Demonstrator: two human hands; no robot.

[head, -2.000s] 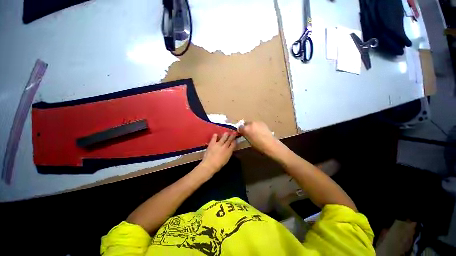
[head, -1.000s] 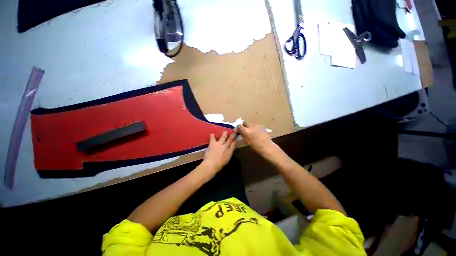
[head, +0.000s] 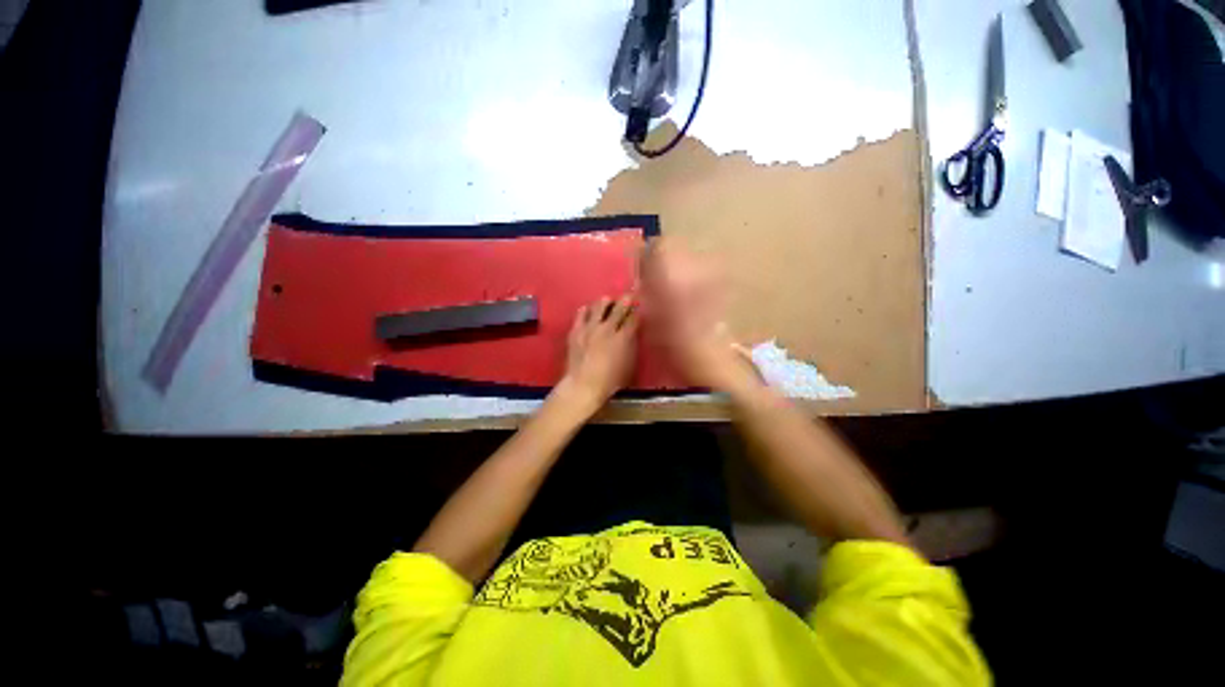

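The red pattern template [head: 457, 275] lies flat on the dark cut panel [head: 316, 381], whose edge shows as a border above and below it. A dark metal weight bar [head: 457, 320] rests on the template. My left hand [head: 603, 346] presses on the template near its right part, fingers spread. My right hand [head: 683, 298] is motion-blurred at the template's curved right edge; whether it holds anything cannot be seen. The template's right tip is largely hidden by my right hand and forearm.
A clear pinkish ruler [head: 235, 248] lies left of the template. An electric cutter [head: 648, 67] with a black cord stands at the far side. To the right are scissors [head: 985, 148], white papers [head: 1091, 201], a dark clamp [head: 1137, 208], a grey block [head: 1056, 28] and dark cloth [head: 1182, 121].
The view has turned, so the table things appear shifted right. My right hand has moved from the template's pointed tip up along its curved edge. My left hand has shifted farther up onto the template.
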